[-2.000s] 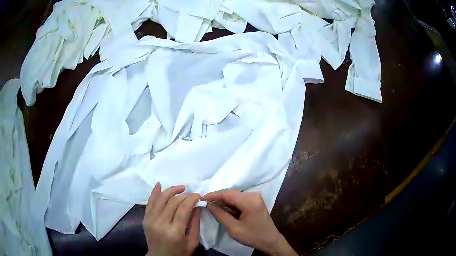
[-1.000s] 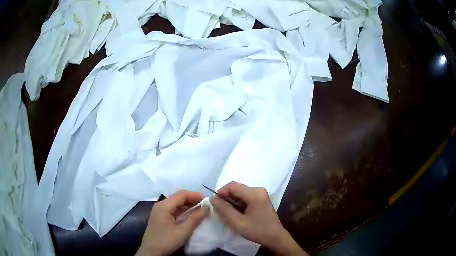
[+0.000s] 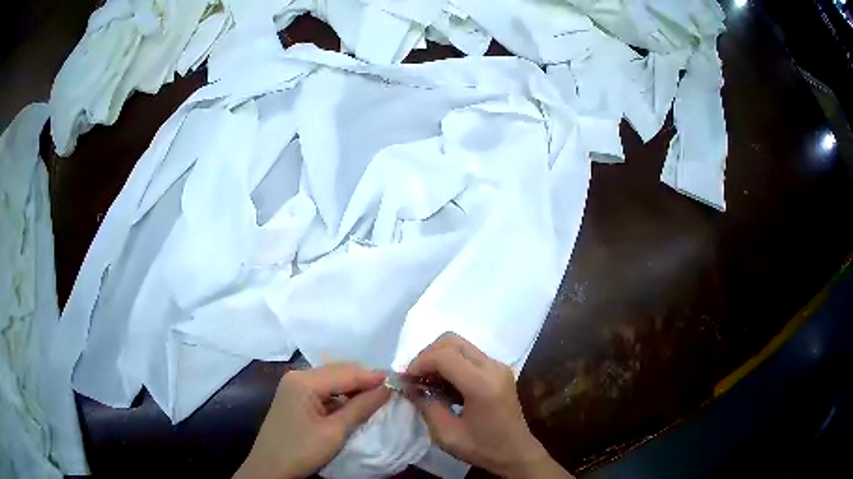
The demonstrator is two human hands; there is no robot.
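A white, thin shirt [image 3: 374,168] lies spread and creased in front of me, its near end bunched under my hands. My left hand [image 3: 327,412] pinches a small piece of the shirt between thumb and forefinger. My right hand [image 3: 477,398] meets it at the fingertips and holds small dark snips [image 3: 421,384], mostly hidden by the fingers, with the tip at the pinched cloth. Whether the blades are open or shut cannot be told. Any thread is too fine to see.
A loose heap of cream-white shirts [image 3: 617,65] lies along the far side, with sleeves and cuffs hanging toward me. A flatter stack of shirts [image 3: 23,309] lies at the left edge. The dark brown tabletop [image 3: 645,281] has a yellowish edge at the right.
The left hand has turned and now pinches thumb to forefinger. The snips, whose point stuck up above the fingers one second ago, now lie lower, between the fingertips. The near cloth has bunched up.
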